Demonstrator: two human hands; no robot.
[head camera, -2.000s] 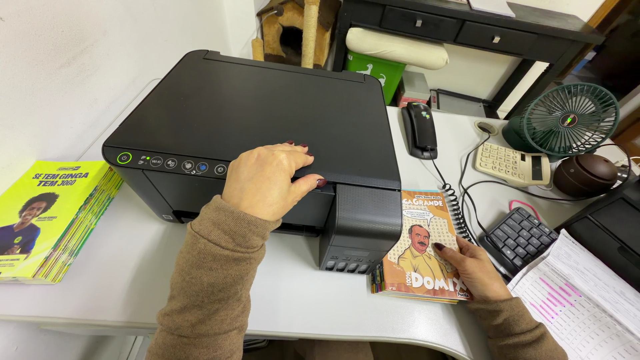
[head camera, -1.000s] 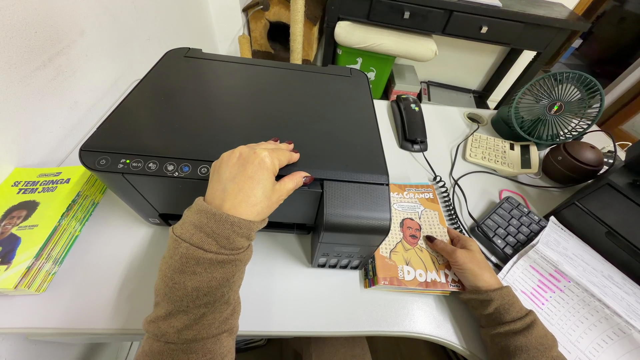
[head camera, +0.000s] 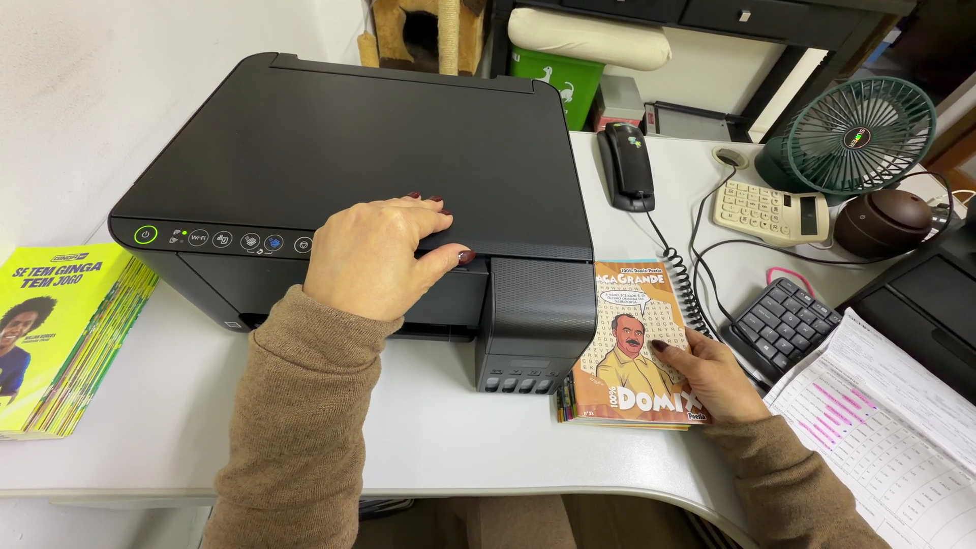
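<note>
My left hand rests palm down on the front right part of the closed lid of a black printer, with nothing seen in its fingers. To the right of the printer's ink tank housing lies a stack of orange-covered booklets. My right hand holds this stack by its right side, thumb on the top cover and the other fingers mostly hidden. At the far left of the desk stands a stack of yellow-green booklets, untouched.
Beyond the right hand are a telephone handset with coiled cord, a calculator, a green fan, a brown rounded device and a black keyboard. Printed papers lie at the right. The white desk's front edge runs below.
The power button's green light, unlit one second ago, is lit now, as it was two seconds ago. Both hands have stayed in about the same places.
</note>
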